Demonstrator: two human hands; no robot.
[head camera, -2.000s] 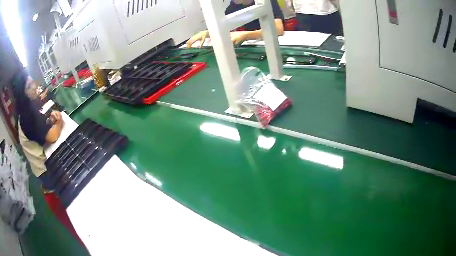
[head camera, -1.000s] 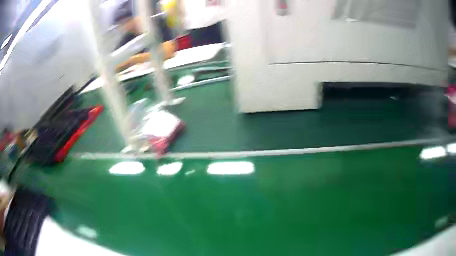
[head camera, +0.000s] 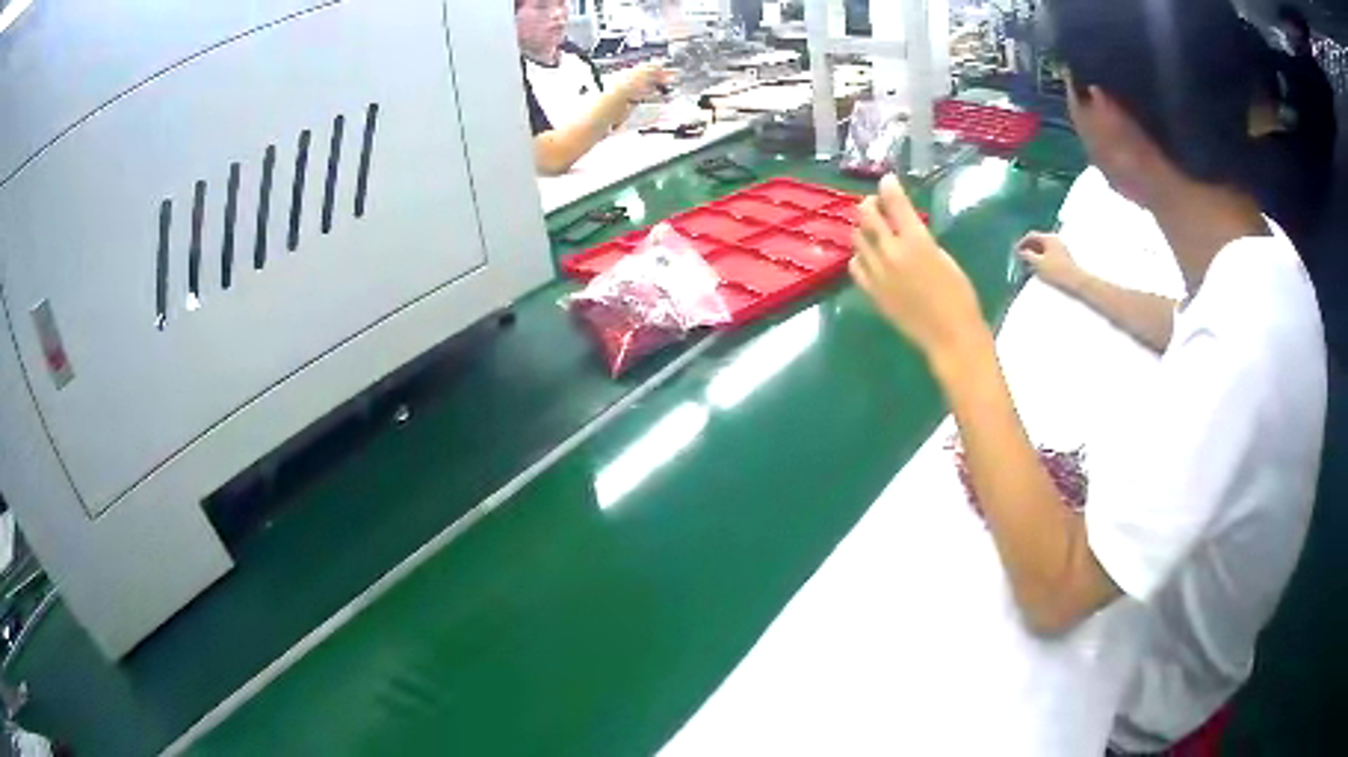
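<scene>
Neither of my hands is in the picture. Nearest in front of me lie the glossy green conveyor belt [head camera: 488, 636] and the white table covering [head camera: 872, 651] along its near edge. A red compartment tray [head camera: 784, 244] lies across the belt at upper centre. A crinkled clear plastic bag [head camera: 651, 303] with red contents rests at the tray's near left corner, partly over it. A pile of small red-and-black parts [head camera: 1053, 476] lies on the white covering, partly hidden behind another worker's arm.
A seated worker in white [head camera: 1227, 444] is at the right, one hand raised over the belt's edge. A large vented machine cabinet [head camera: 296, 252] stands at left. Another worker [head camera: 569, 104] sits across the belt. White posts [head camera: 917, 104], a second bag [head camera: 872, 136] and red tray [head camera: 988, 126] are farther back.
My view has swung far to the right. The black trays and the worker at the left have left the picture; the red tray, parts pile and worker in white have come in.
</scene>
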